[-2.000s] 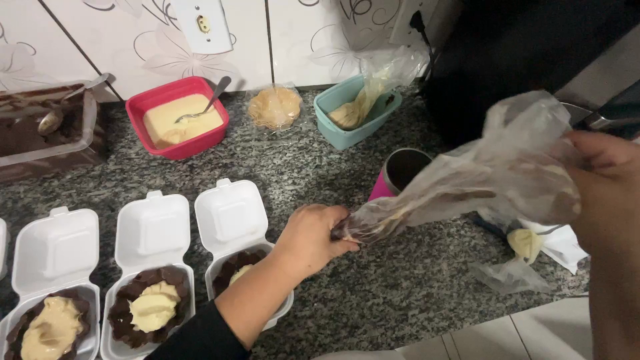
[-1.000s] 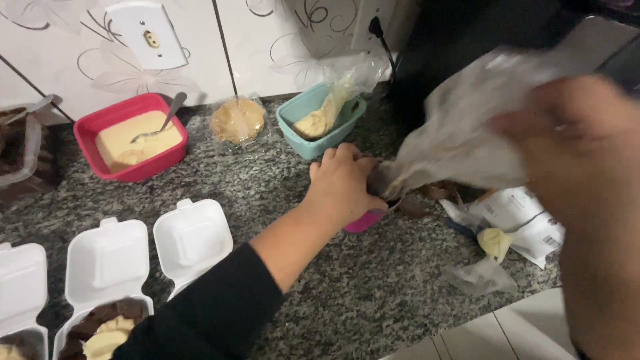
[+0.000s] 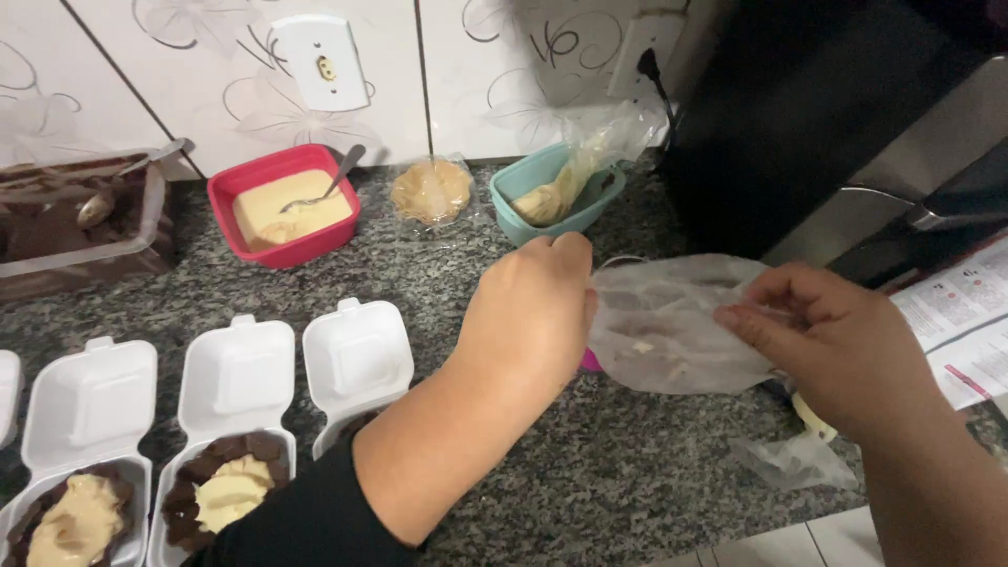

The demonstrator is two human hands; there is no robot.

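Note:
A translucent plastic piping bag point(image 3: 677, 331) with brown smears is stretched between my hands. My left hand point(image 3: 531, 307) grips its left edge, fingers closed, over a pink cup point(image 3: 591, 360) that is mostly hidden behind the hand and bag. My right hand point(image 3: 827, 339) pinches the bag's right side between thumb and fingers. Just behind my left hand, a teal container point(image 3: 516, 223) holds another bag with cream-coloured filling point(image 3: 547, 202). At the lower left, white foam boxes point(image 3: 236, 378) stand with lids raised; two show chocolate shells topped with cream point(image 3: 232, 492).
A red bowl point(image 3: 295, 252) of cream with a spoon, a wrapped round wafer-like item point(image 3: 431, 190) and a tub of chocolate point(image 3: 87, 256) line the tiled wall. A black appliance point(image 3: 756, 142) stands at right, printed paper point(image 3: 961, 315) beside it. A small plastic bag point(image 3: 799, 461) lies near the counter's front.
The bag, earlier raised and twisted in my hands, is now lower and spread flatter between them. My right hand has come down. The printed paper at right now shows more.

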